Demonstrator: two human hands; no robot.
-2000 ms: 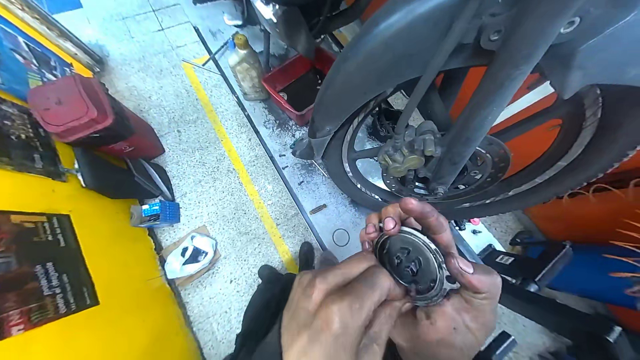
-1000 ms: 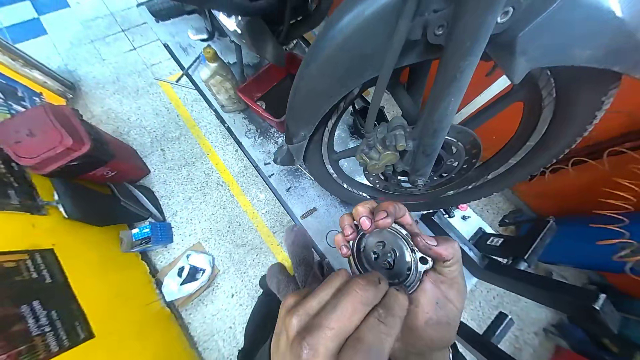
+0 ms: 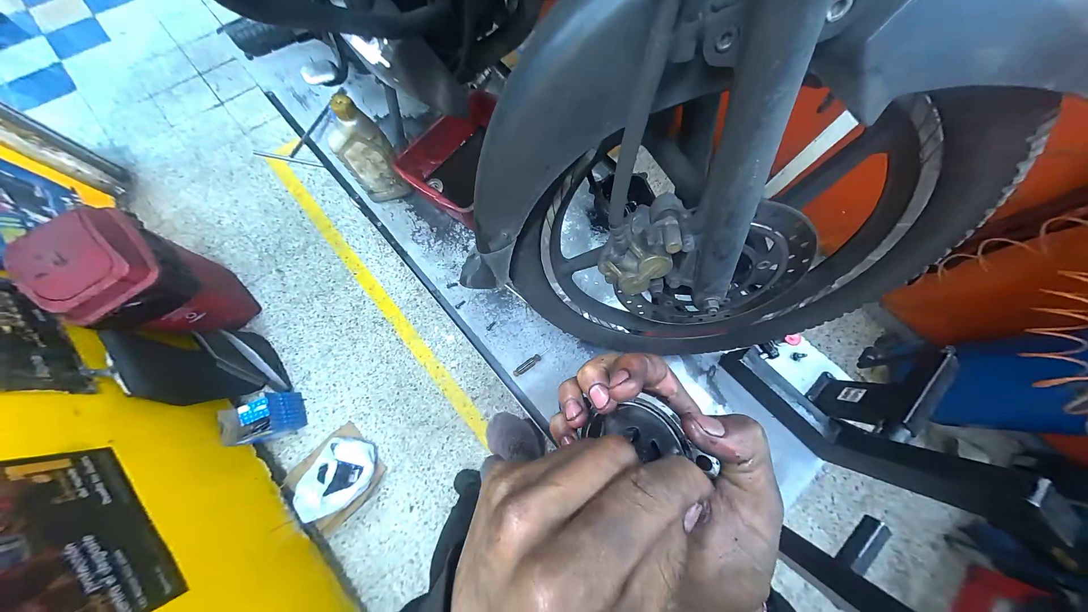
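Observation:
My right hand (image 3: 738, 501), palm up and stained dark, holds a round metal cover (image 3: 642, 422) with a bolt lug on its rim and dark recesses in its inner face. Its fingers curl over the far edge and its thumb lies at the right side. My left hand (image 3: 578, 527) is over the near part of the cover, back of the hand towards me, fingers bent down onto the inner face. Its fingertips are hidden, so whether they pinch something small cannot be seen. Beyond the hands stands a motorcycle's front wheel (image 3: 595, 327) with a brake caliper (image 3: 637, 255).
A red tray (image 3: 416, 161) and a plastic oil bottle (image 3: 367, 157) stand beside the motorcycle. At left are a red bin (image 3: 204, 289), a blue basket (image 3: 285, 411) and a white plastic bag (image 3: 327, 501). A black metal stand (image 3: 901, 459) is at right. A small metal part (image 3: 527, 365) lies on the platform.
My left hand has moved further over the cover and now hides its near part, which showed a second ago. My right hand keeps its hold on it. The view has shifted slightly.

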